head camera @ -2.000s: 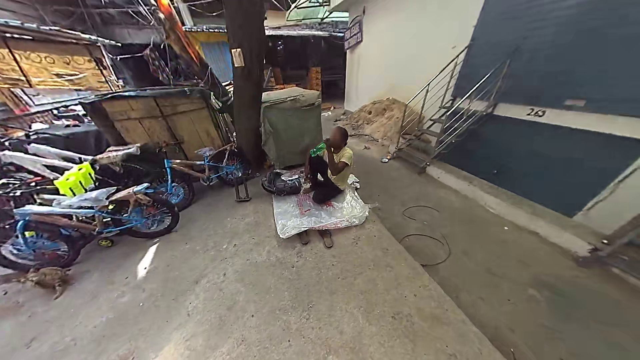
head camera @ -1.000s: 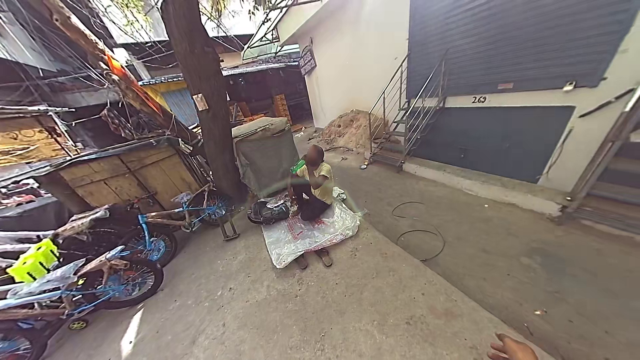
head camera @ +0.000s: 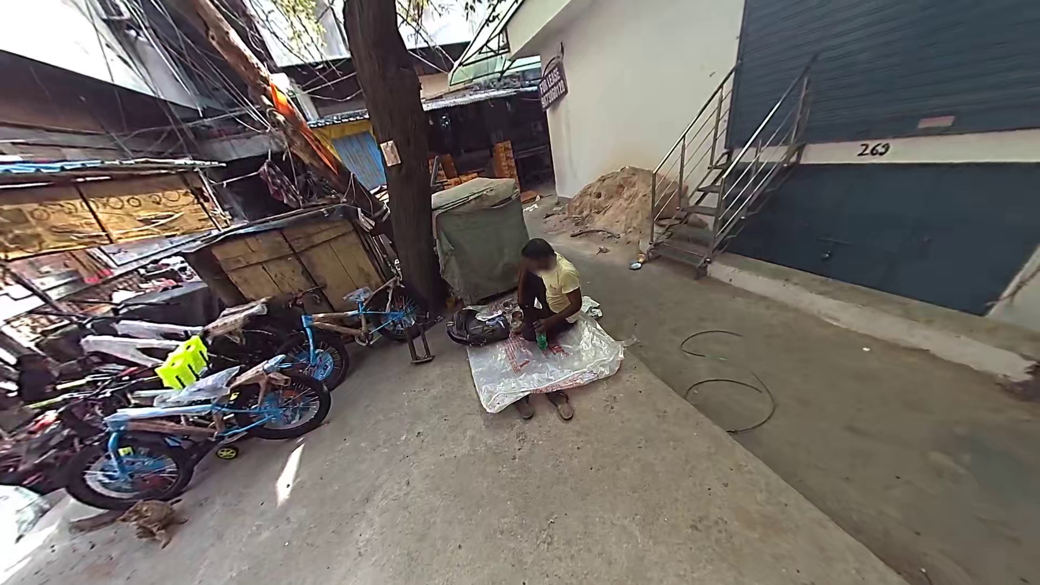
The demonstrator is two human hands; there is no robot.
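Observation:
Neither my left hand nor my right hand shows at this moment. Ahead, a person in a yellow shirt (head camera: 561, 284) sits on a plastic sheet (head camera: 487, 382) spread over the concrete, head bent down. A green bottle (head camera: 542, 340) is at that person's hand, low over the sheet. Beside the person, on the left, lies a dark bag (head camera: 479, 327). A pair of sandals (head camera: 561, 405) rests at the sheet's near edge.
Blue bicycles (head camera: 195, 402) line the left side, one near a tree trunk (head camera: 396, 146). Behind the person stands a covered box (head camera: 479, 236). Metal stairs (head camera: 691, 244), a sand heap (head camera: 613, 199) and wire loops (head camera: 731, 380) are on the right.
The seated person has lowered the green bottle from the face to the sheet and bent the head. A hand seen at the bottom right one second ago is out of view.

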